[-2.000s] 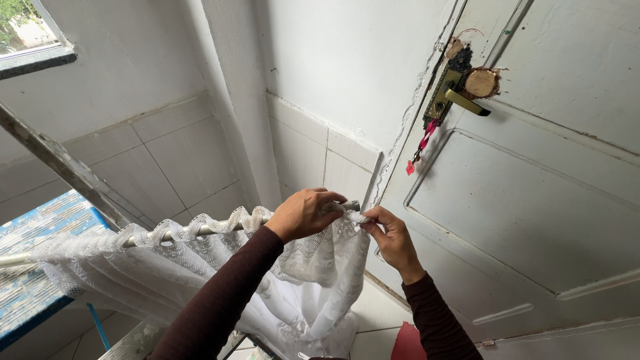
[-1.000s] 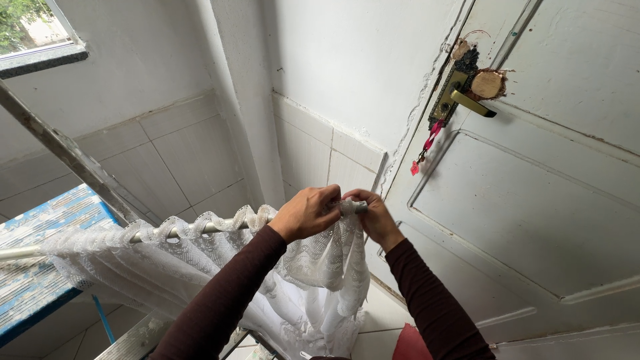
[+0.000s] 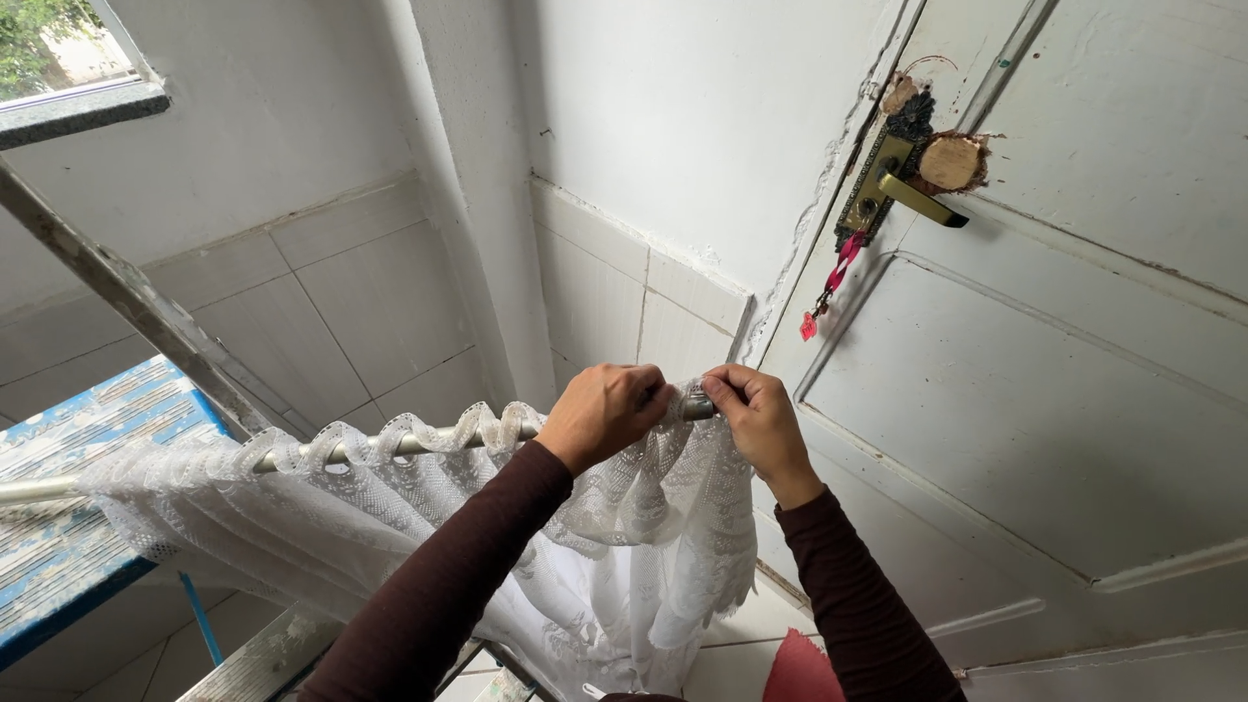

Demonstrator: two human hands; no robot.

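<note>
A white lace curtain (image 3: 673,546) hangs in gathers from a metal curtain rod (image 3: 419,441), which passes through the openings along its top edge. Near the rod's right end, my left hand (image 3: 609,409) grips the bunched lace and the rod. My right hand (image 3: 760,419) pinches the edge of the lace between thumb and fingers, right beside the grey rod end (image 3: 698,406). The rod's left part lies over a paint-worn blue and white ladder platform (image 3: 97,468). My left hand hides part of the rod.
A white door (image 3: 1033,409) with a brass handle (image 3: 921,200) and a hanging red key tag (image 3: 808,326) stands at the right. A metal ladder rail (image 3: 127,292) slants at the left. Red cloth (image 3: 801,671) lies low on the tiled floor.
The fingers of my right hand have shifted from around the rod end to the lace edge beside it, and the rod end shows between my hands. My left hand stays at the rod.
</note>
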